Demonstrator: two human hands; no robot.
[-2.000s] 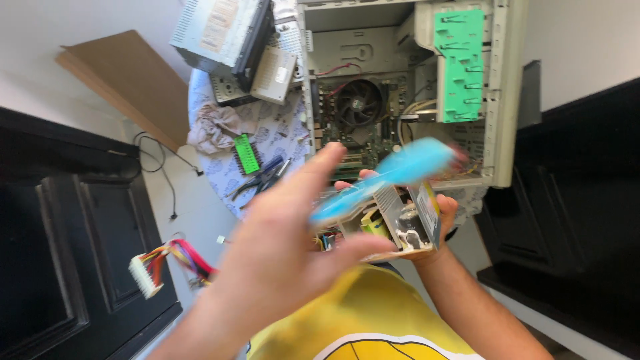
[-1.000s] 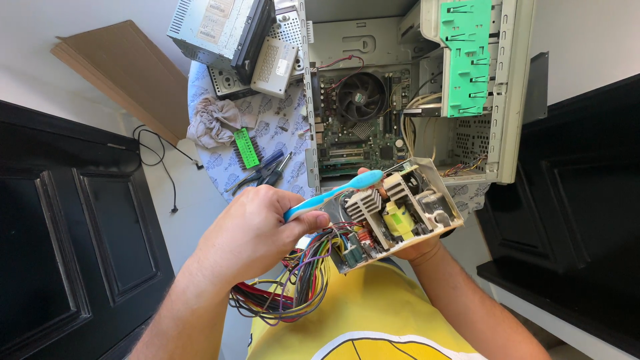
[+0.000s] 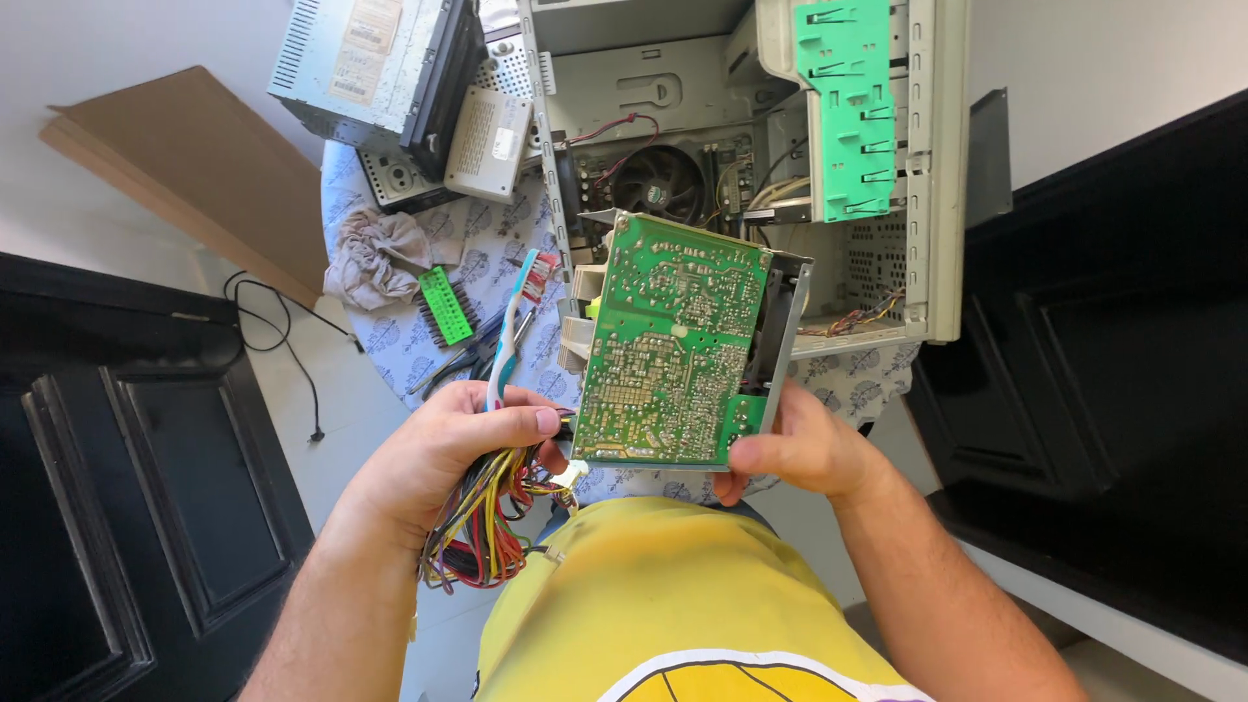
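Observation:
My right hand (image 3: 795,444) grips the lower right corner of an opened computer power supply (image 3: 673,351). The solder side of its green circuit board faces up, and a metal fan plate (image 3: 788,336) runs along its right edge. In my left hand (image 3: 478,429) are a blue and white toothbrush (image 3: 505,341), bristles up, and the power supply's bundle of coloured cables (image 3: 487,517), which hangs below the fingers. Behind the power supply stands an open computer case (image 3: 936,195) with a CPU fan (image 3: 658,185) and a green plastic drive bracket (image 3: 848,117).
On the round table's patterned cloth (image 3: 380,341) lie a crumpled rag (image 3: 375,258), a green strip of bits (image 3: 447,307), pliers (image 3: 458,366), a silver drive (image 3: 489,144) and a stacked metal unit (image 3: 361,68). A black cable (image 3: 292,351) trails on the floor at left. Black doors flank both sides.
The power supply has been turned over, from its component side to its solder side. The toothbrush, against the components one second ago, now points upward beside the board, and my left hand has taken hold of the cables.

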